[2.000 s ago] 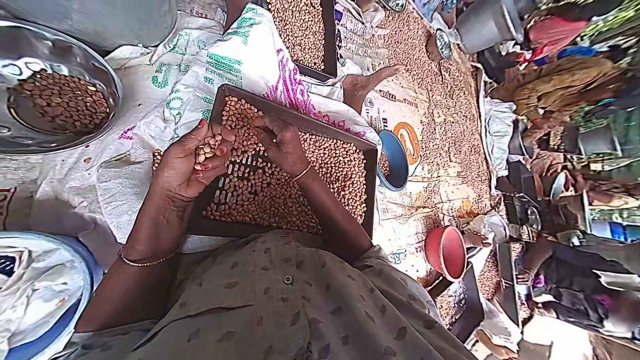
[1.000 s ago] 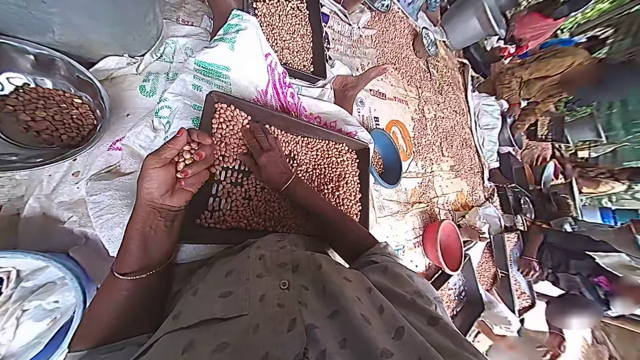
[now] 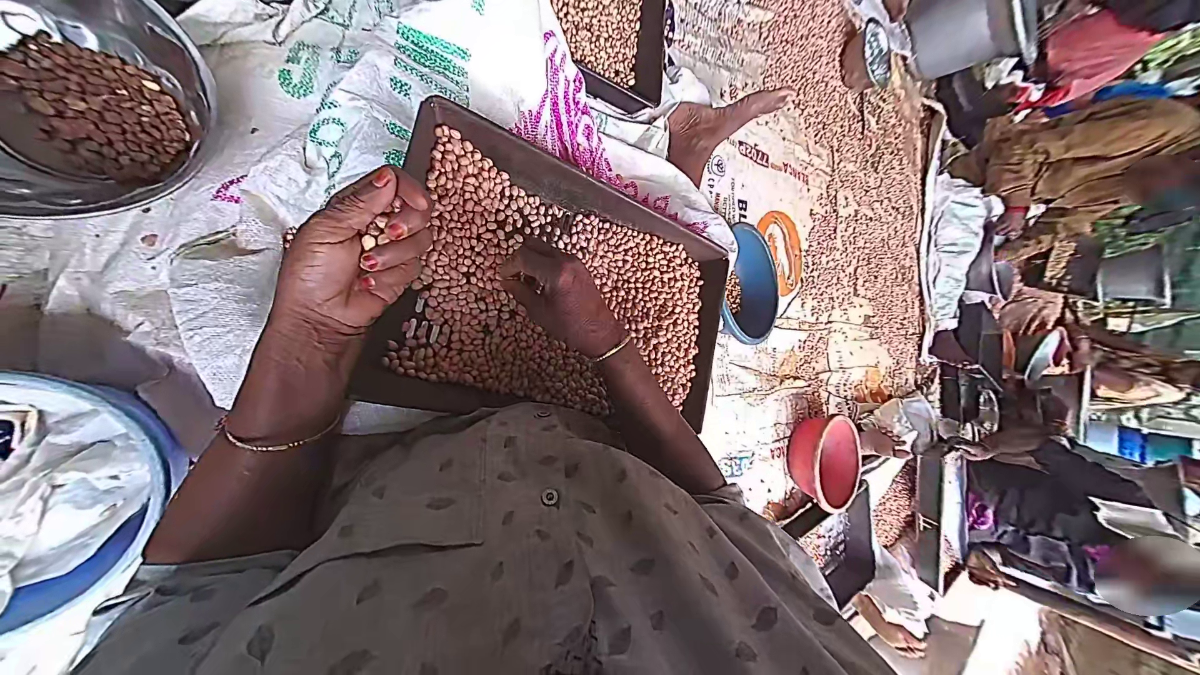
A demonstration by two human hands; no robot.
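A dark rectangular tray [image 3: 562, 211] full of shelled nuts, apparently peanuts [image 3: 478, 197], lies tilted against my lap. My left hand [image 3: 361, 248] is raised over the tray's left edge, palm up, its curled fingers round several pale nuts. Over the middle of the tray, my right hand [image 3: 562, 291] touches the nuts with its fingers bent and drawn together; whether a nut is between the fingertips is hidden. A steel bowl [image 3: 202, 122] with darker brown nuts stands at the upper left.
White printed sacks [image 3: 253, 169] lie under the tray. A blue bowl [image 3: 755, 281], a red bowl [image 3: 825, 459] and a second nut tray [image 3: 647, 56] are nearby. A blue-rimmed basin [image 3: 155, 441] stands lower left. Nuts cover a ground sheet at right. A bare foot [image 3: 717, 127] and other people are close.
My right hand, spread flat on the nuts a second ago, has drawn its fingers together nearer the tray's middle. The left hand still holds its nuts at the tray's left edge.
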